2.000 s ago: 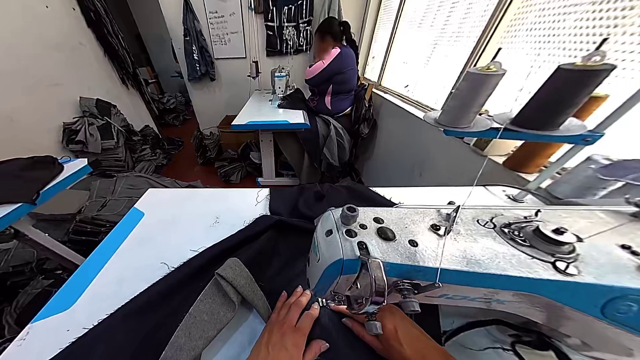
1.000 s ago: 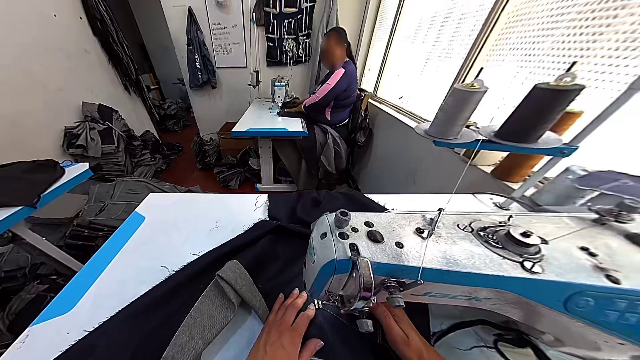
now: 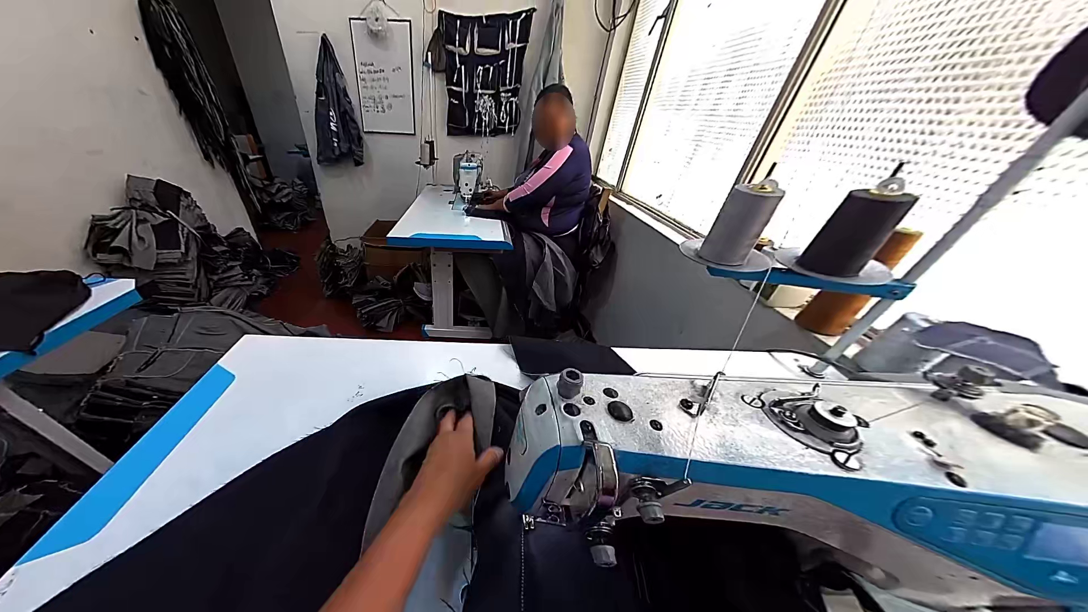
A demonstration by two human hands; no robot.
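Note:
My left hand (image 3: pixel 459 463) reaches forward left of the head of a Jack sewing machine (image 3: pixel 765 501) and grips a fold of grey fabric (image 3: pixel 395 459) between thumb and fingers. Dark navy cloth (image 3: pixel 255 510) spreads over the white table and runs under the needle area. A line of stitching shows on the cloth in front of the machine's head, beside a metal zipper end (image 3: pixel 529 521). My right hand is not in view.
Thread cones (image 3: pixel 858 234) stand on a blue-armed holder at the right. A co-worker (image 3: pixel 552 183) sits at another sewing table (image 3: pixel 450 241) ahead. Fabric piles (image 3: pixel 170 246) lie on the floor at the left, near a second table edge (image 3: pixel 110 306).
My left hand has moved forward from beside the needle area and taken hold of the grey fabric, which is lifted and folded. My right hand has left the view.

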